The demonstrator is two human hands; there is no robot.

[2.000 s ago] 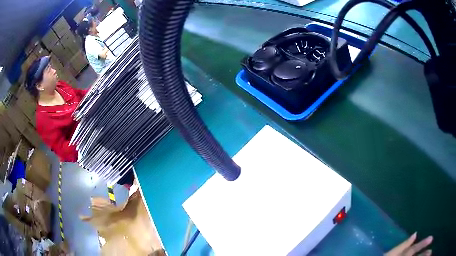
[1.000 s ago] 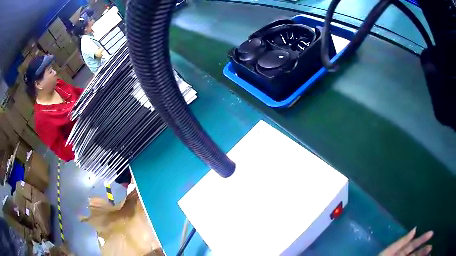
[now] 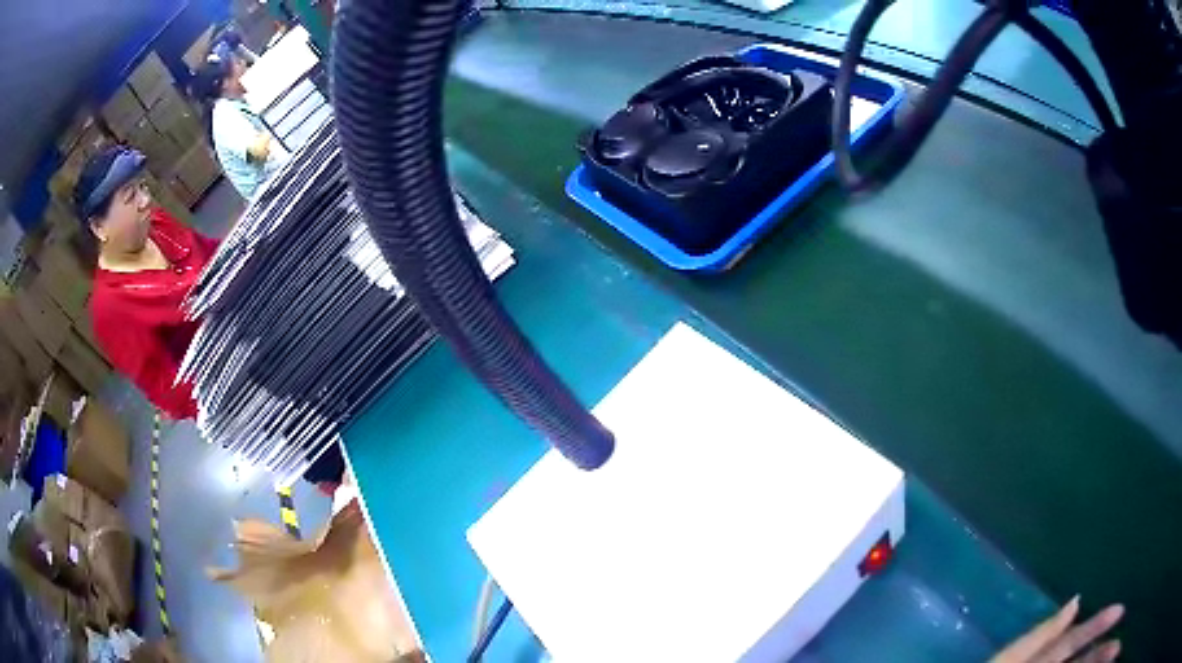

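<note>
A blue tub (image 3: pixel 710 260) stands on the dark green belt at the upper middle. It holds a glossy black moulded tray (image 3: pixel 700 223) with black headphones (image 3: pixel 696 153), both round cups showing. A white sheet (image 3: pixel 861 112) shows at the tub's right end. One hand, seemingly my left hand (image 3: pixel 1060 637), is cut off by the bottom edge at the right. Its fingers are apart, with nothing visible in them. It is far from the tub. My right hand is out of the picture.
A white box (image 3: pixel 700 486) with a red switch and a thick black ribbed hose (image 3: pixel 434 246) stands on the teal bench. A fanned black-and-white stack (image 3: pixel 305 311) is at left. Two people stand beyond it. A thin cable loop (image 3: pixel 849 136) hangs before the tub.
The tub with the headphones has moved left and slightly up along the belt, away from the white box. The hand at the bottom right has hardly moved.
</note>
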